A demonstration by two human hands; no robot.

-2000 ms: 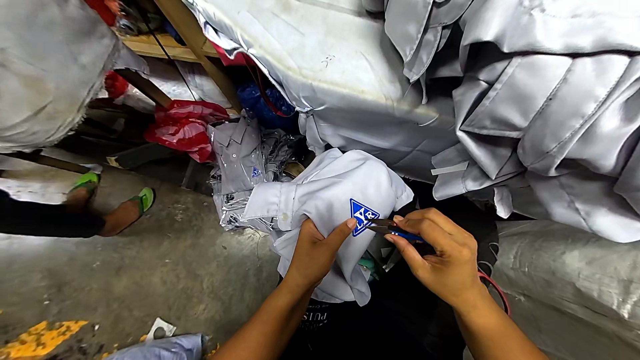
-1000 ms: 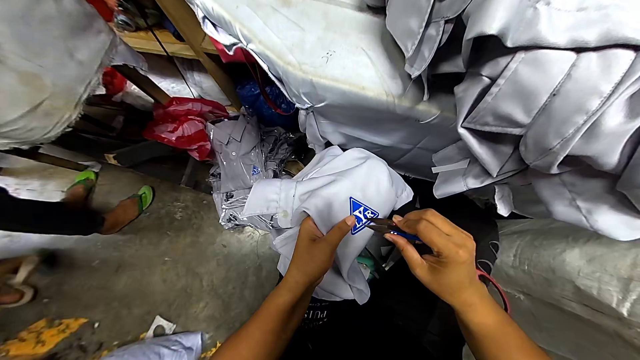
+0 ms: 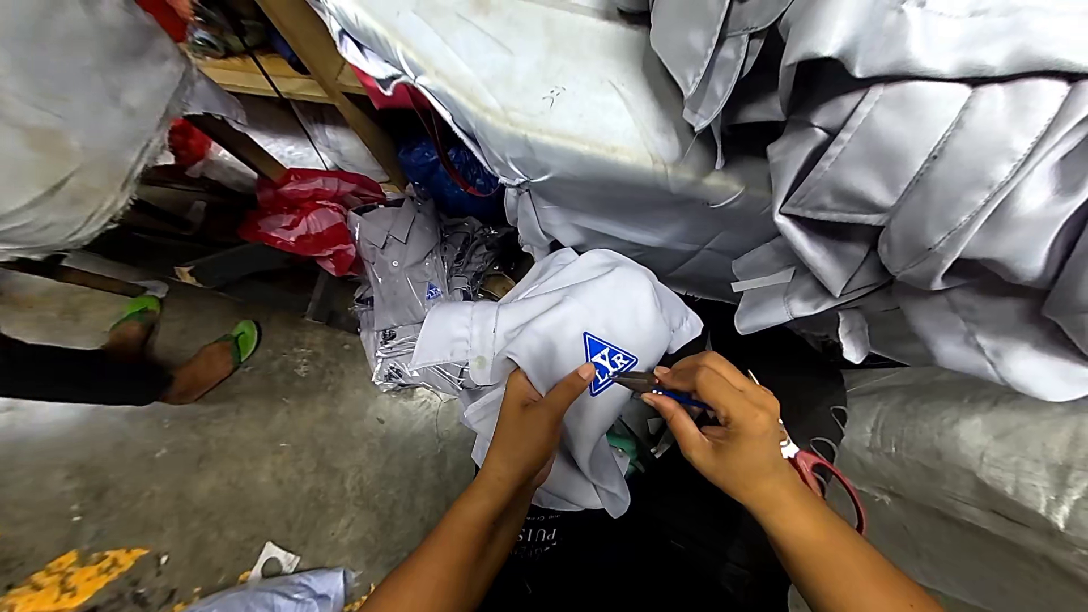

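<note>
A light grey shirt (image 3: pixel 586 297) is bunched above my lap, its collar or cuff with a button pointing left. My left hand (image 3: pixel 531 425) grips the fabric, the thumb beside a blue triangular embroidered patch (image 3: pixel 609 363) with white letters. From the right, my right hand (image 3: pixel 722 416) holds small thread snippers (image 3: pixel 650 387) with dark blades and a blue handle. Their tip touches or lies just over the patch's lower right part; whether the blades are parted is too small to tell. Red-handled scissors (image 3: pixel 820 476) lie behind my right wrist, partly hidden.
Folded shirts in clear plastic (image 3: pixel 399 272) and a red plastic bag (image 3: pixel 310 212) are beyond the shirt, left. A cloth-covered table (image 3: pixel 595 110) stands ahead, with grey garments (image 3: pixel 935 170) hanging at right. At left, a person's feet in green flip-flops (image 3: pixel 245 340) stand on the concrete floor.
Both hands and the snippers stay nearly where they were at the patch. Another foot, seen at the lower left one second ago, is out of view now.
</note>
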